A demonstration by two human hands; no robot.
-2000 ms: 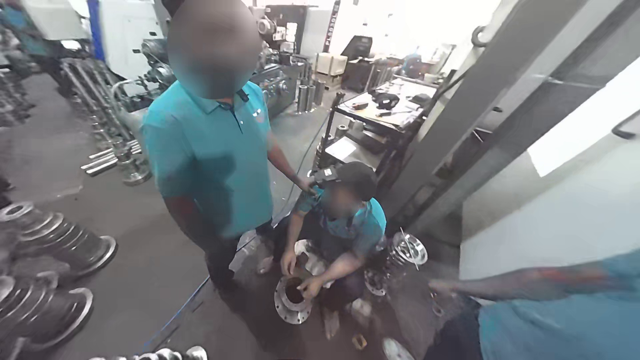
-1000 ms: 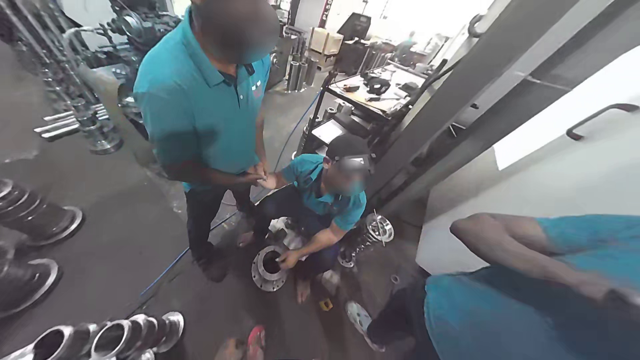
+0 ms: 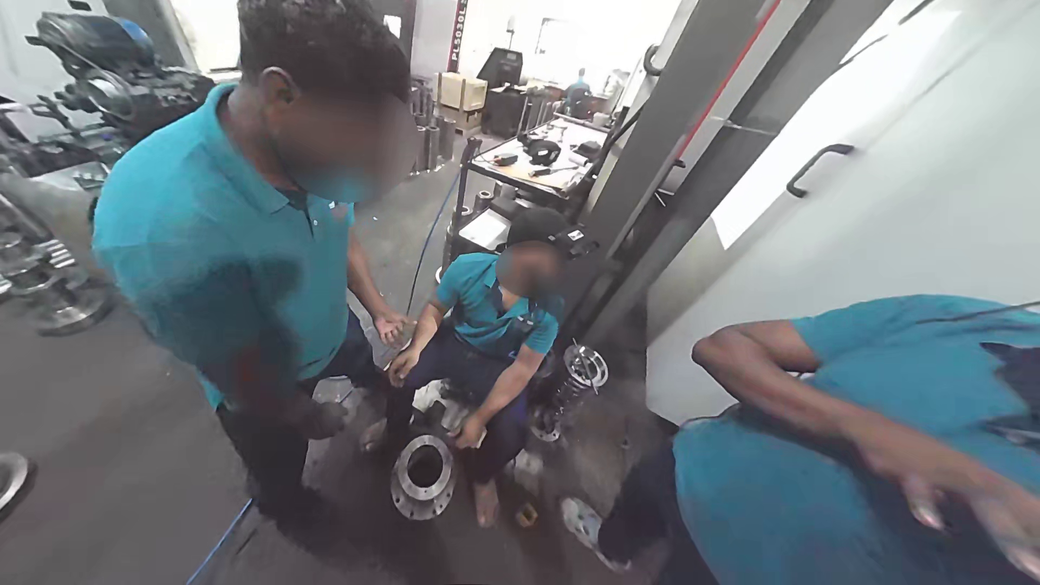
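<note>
Neither my left hand nor my right hand is in view. A flanged metal cylinder (image 3: 423,478) with a round bore and bolt holes stands on the floor at lower centre. Behind it sits a person in a teal shirt and dark cap (image 3: 497,313), one hand beside the flange with something pale at the fingers, the other resting near the knee. At the left a standing person in a teal shirt (image 3: 236,268) leans over, one palm turned up near the seated person's hand. A second flanged metal part with rods (image 3: 585,367) stands behind the seated person's leg.
Another person in teal (image 3: 821,439) is close at the right, a forearm across the body. A cluttered worktable (image 3: 561,154) stands behind. A blue cable (image 3: 219,540) crosses the floor. Machinery (image 3: 114,81) and metal parts (image 3: 61,301) are at the left; a small yellowish piece (image 3: 526,514) lies near the flange.
The standing person's hand has left the seated person's shoulder and is now low, near that person's hand. The seated person had both hands at the flange; one is now by the knee. The view has shifted.
</note>
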